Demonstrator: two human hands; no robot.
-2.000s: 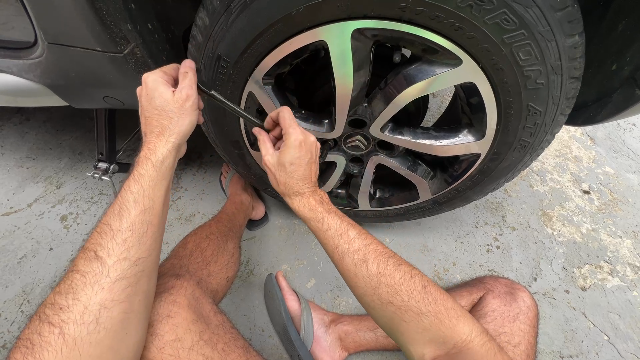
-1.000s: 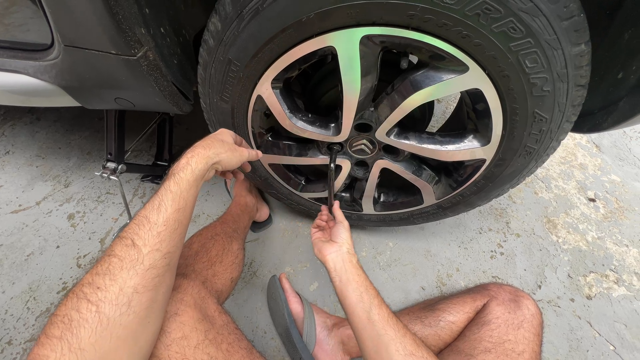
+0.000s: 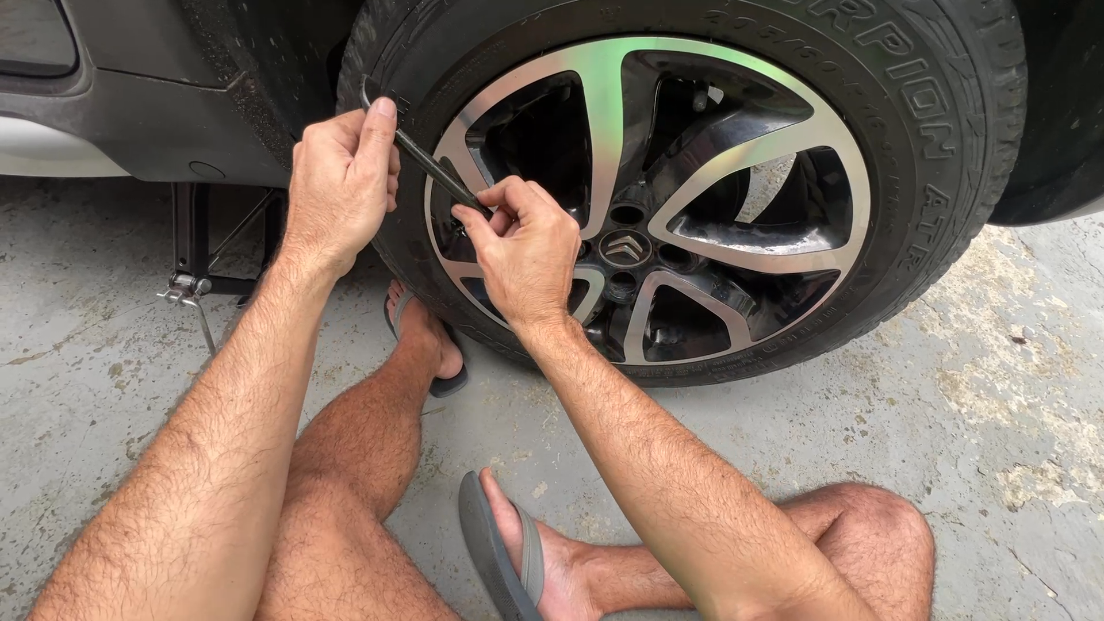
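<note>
A black lug wrench [image 3: 429, 167] slants across the left side of the car wheel's alloy rim [image 3: 608, 138]. Its upper end is in my left hand [image 3: 345, 185], thumb laid along the bar, in front of the black tyre [image 3: 944, 164]. The fingers of my right hand [image 3: 526, 246] pinch the lower end, left of the hub cap [image 3: 625, 248]. My right hand hides that end of the wrench and part of the rim, so I cannot tell how it meets the wheel. Recessed lug holes [image 3: 627, 214] ring the hub cap.
A black scissor jack [image 3: 191, 233] stands under the car's grey sill [image 3: 172, 121], left of the wheel, with a metal rod hanging from it. My legs and feet in flip-flops [image 3: 500, 552] are on the worn grey concrete floor [image 3: 862, 423] below the wheel.
A second ago the wrench pointed down from the hub, my right hand at its low end and my left hand off it. Now it slants up to the left, with both hands on it.
</note>
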